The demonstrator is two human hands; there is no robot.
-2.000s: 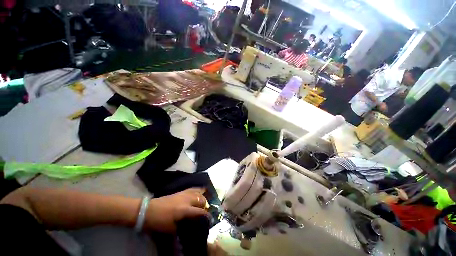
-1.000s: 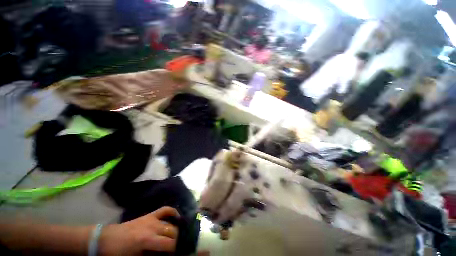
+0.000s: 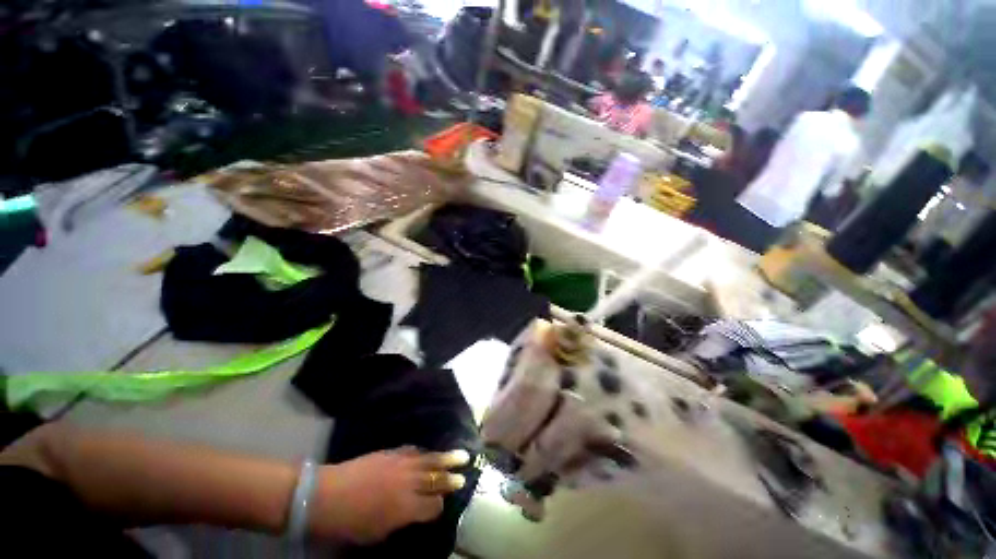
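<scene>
My left hand, with a ring and a pale bracelet, lies on the black garment piece just left of the needle area and presses it to the table. The cloth trails away to the left in a curled loop. The cream-white sewing machine stands right of my hand, its needle area partly hidden. A neon green strip lies left across the table, and neon green cloth shows inside the black loop. My right hand is not in view.
Black cut panels lie beyond the machine head, with a black bundle behind them. A shiny brown sheet lies at the far edge. A lilac bottle stands on another table. A person in white stands at the back right.
The view has swung and come back. My left hand now lies flatter over the cloth, with fingertips nearer the needle area. The cloth beside the needle looks more spread out. The person in white has turned and straightened.
</scene>
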